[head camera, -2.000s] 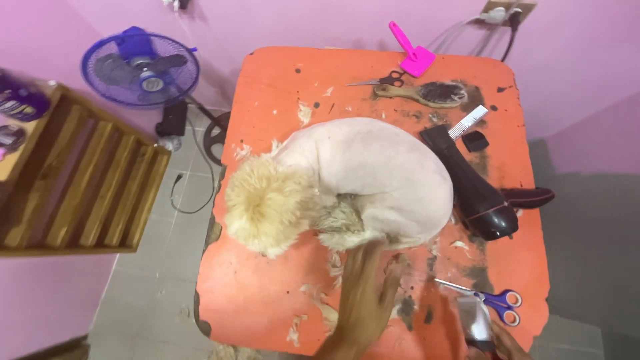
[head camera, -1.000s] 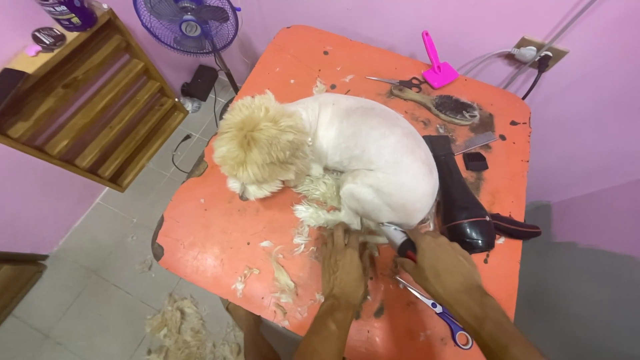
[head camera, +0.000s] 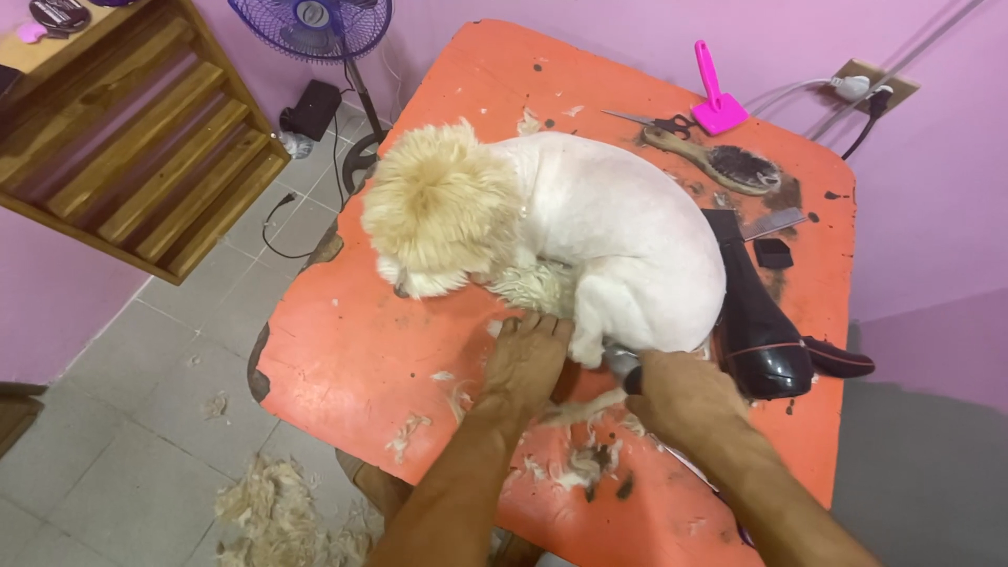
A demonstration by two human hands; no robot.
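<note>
A dog with a closely clipped white body and a fluffy cream head lies curled on the orange table. My right hand is closed around an electric hair clipper, whose metal head meets the dog's hind end near a hind paw. My left hand rests palm down by the dog's legs, its fingertips at the leg fur; what lies under the fingers is hidden, so its hold is unclear. Scissors lie mostly hidden under my right forearm. Loose fur is scattered around both hands.
Right of the dog lie a black hair dryer, a metal comb and a small black cap-like piece. Behind it are a wooden brush, black-handled scissors and a pink slicker brush. Cut fur lies on the tiled floor.
Two seconds ago the clipper was low at the right, away from the dog; now my right hand holds it against the dog's hind end. The view has shifted noticeably.
</note>
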